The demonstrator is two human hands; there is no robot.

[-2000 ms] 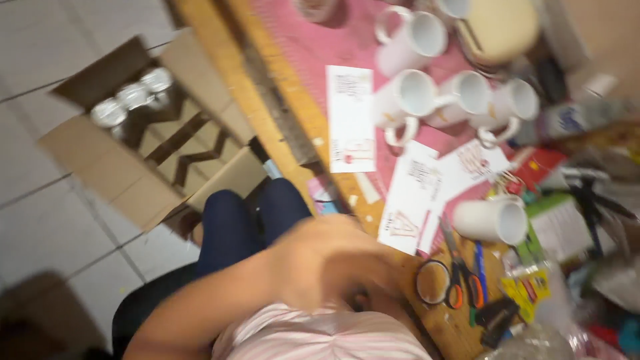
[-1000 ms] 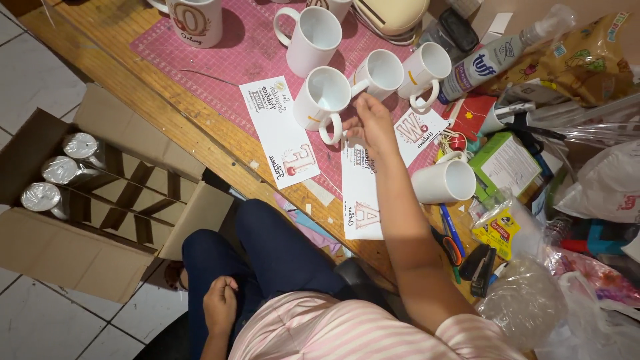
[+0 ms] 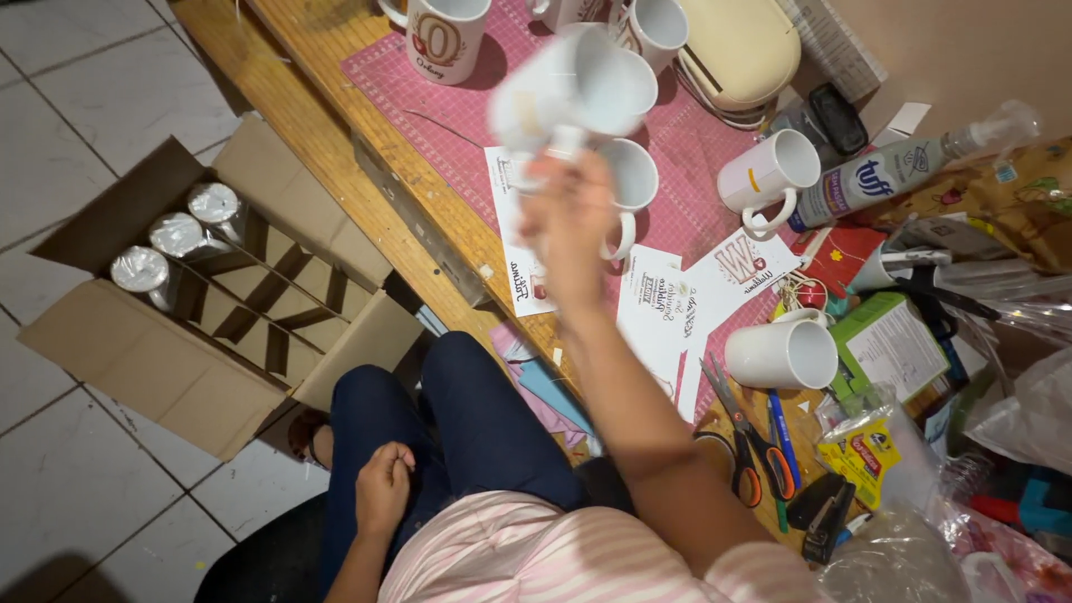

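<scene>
My right hand [image 3: 565,226] is blurred and grips the handle of a white ceramic mug [image 3: 536,92], lifted over the pink cutting mat [image 3: 695,138]. Another white mug [image 3: 634,174] stands just behind the hand. Resting on my thigh, my left hand [image 3: 385,486] has its fingers curled and nothing visible in it. Printed paper strips [image 3: 653,314] lie under and beside the right wrist, one with a large W [image 3: 737,258]. A mug with a gold mark [image 3: 766,172] stands above the W strip. Printed mugs [image 3: 446,42] stand at the mat's far side.
Left of my legs, a divided cardboard box [image 3: 335,352] on the tiled floor holds wrapped cylindrical items [image 3: 141,272]. At right lie scissors [image 3: 745,435], a blue pen [image 3: 783,440], a stapler [image 3: 829,519], a white mug [image 3: 783,353], a green box [image 3: 892,347] and a spray bottle [image 3: 879,176].
My right hand, among the mugs one second ago, now holds one raised farther left over the mat. The gold-marked mug at right stands apart from the others. My left hand stays on my lap.
</scene>
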